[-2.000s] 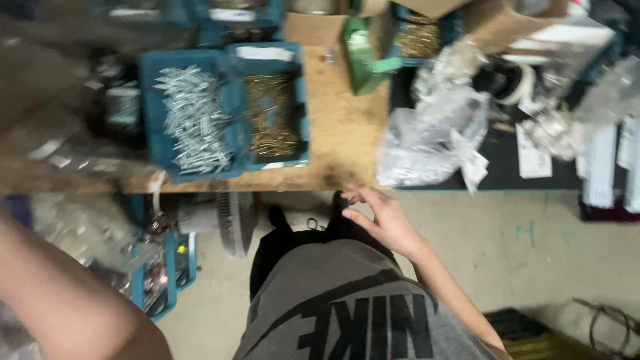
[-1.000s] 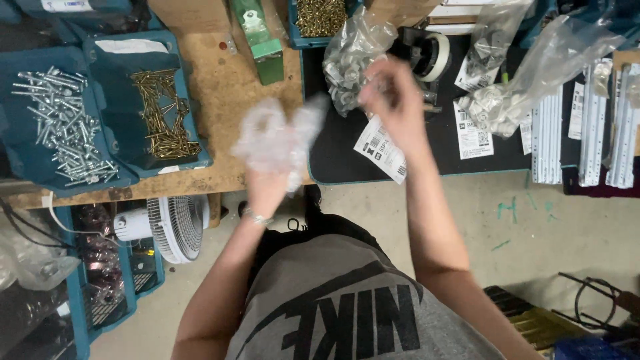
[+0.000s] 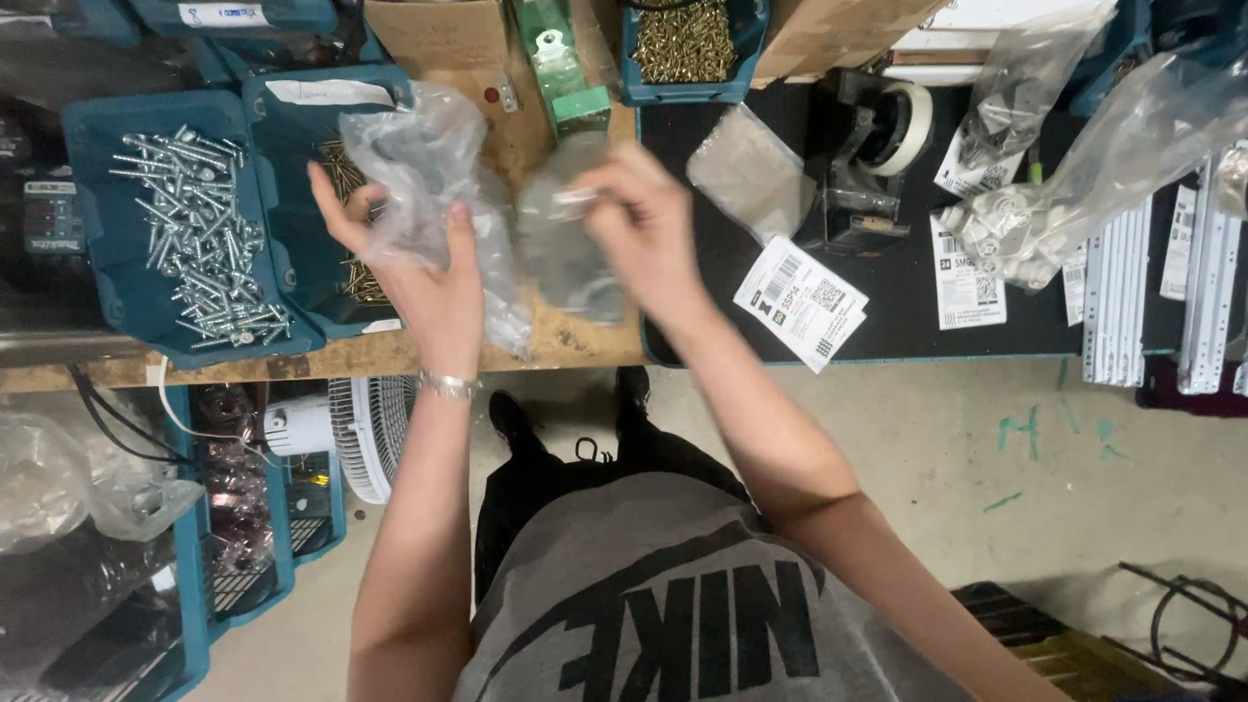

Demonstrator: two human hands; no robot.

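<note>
My left hand (image 3: 424, 283) holds a crumpled clear plastic bag (image 3: 419, 166) between thumb and fingers, over the teal bin of brass-coloured screws (image 3: 363, 283). To its right, my right hand (image 3: 634, 219) pinches the top of another clear plastic bag (image 3: 575, 239), which is blurred; grey items seem to be inside it. Beyond the left bag, the teal bin of silver screws (image 3: 200, 244) stands at the bench's left. A flat clear bag (image 3: 751, 175) lies on the black mat, beside printed labels (image 3: 801, 300).
A tape dispenser (image 3: 868, 156), a bag of white plastic parts (image 3: 1014, 229) and white metal rails (image 3: 1116, 292) occupy the right side. A bin of small brass-coloured screws (image 3: 685, 44) and a green holder (image 3: 565, 68) stand at the back. Below the bench edge is a fan (image 3: 366, 439).
My right hand has moved left from the black mat, with a bag in its fingers. That bag of grey items lay on the mat earlier. The left hand still holds a clear bag.
</note>
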